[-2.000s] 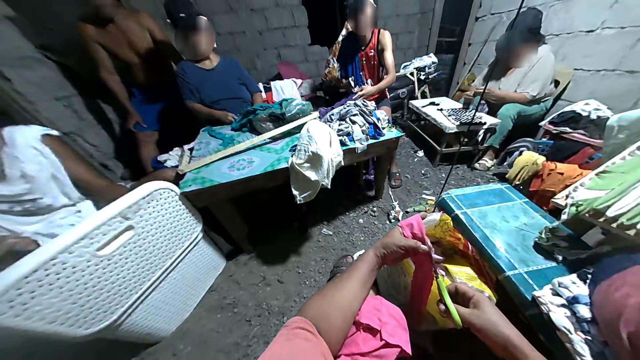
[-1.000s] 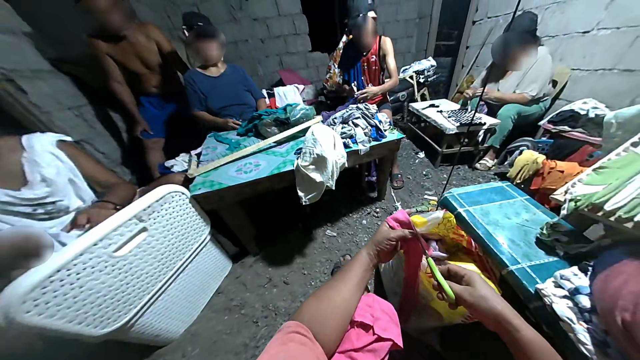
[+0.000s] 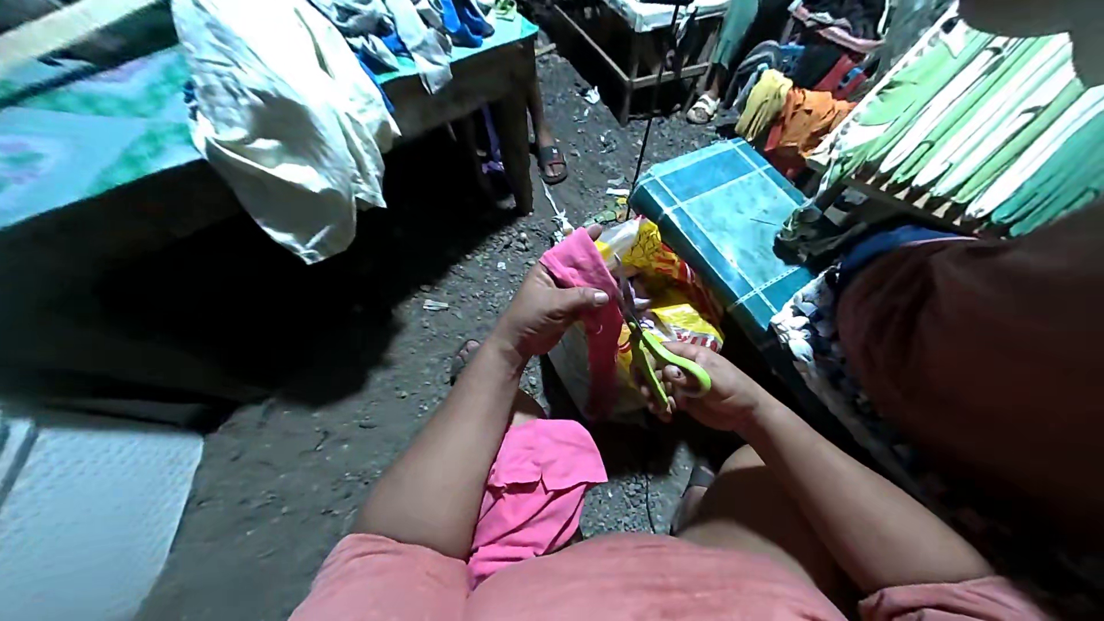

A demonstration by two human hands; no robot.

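Note:
My left hand [image 3: 552, 306] pinches a strip of pink fabric [image 3: 601, 319], which hangs down below the fingers. Green-handled scissors [image 3: 660, 358] are in my right hand [image 3: 711, 388], their blades pointing up beside the strip's right edge. Whether the blades touch the cloth I cannot tell. Behind both hands stands a yellow and white plastic bag [image 3: 664, 267] with printing on it. A larger piece of pink cloth [image 3: 535, 492] lies over my lap, under my left forearm.
A teal-covered table or box [image 3: 724, 216] stands beyond the bag. At the left, white cloth [image 3: 285, 129] hangs off a table [image 3: 95, 121]; a white woven-pattern plastic basket [image 3: 95, 517] is below. Folded green and white cloths [image 3: 966, 129] fill a rack at the right. Another person's sandalled foot [image 3: 552, 162] is near the table leg.
The view has tilted down strongly. The scissors' handles, closer together a second ago, are now spread apart. Both hands still hold the pink strip and the scissors.

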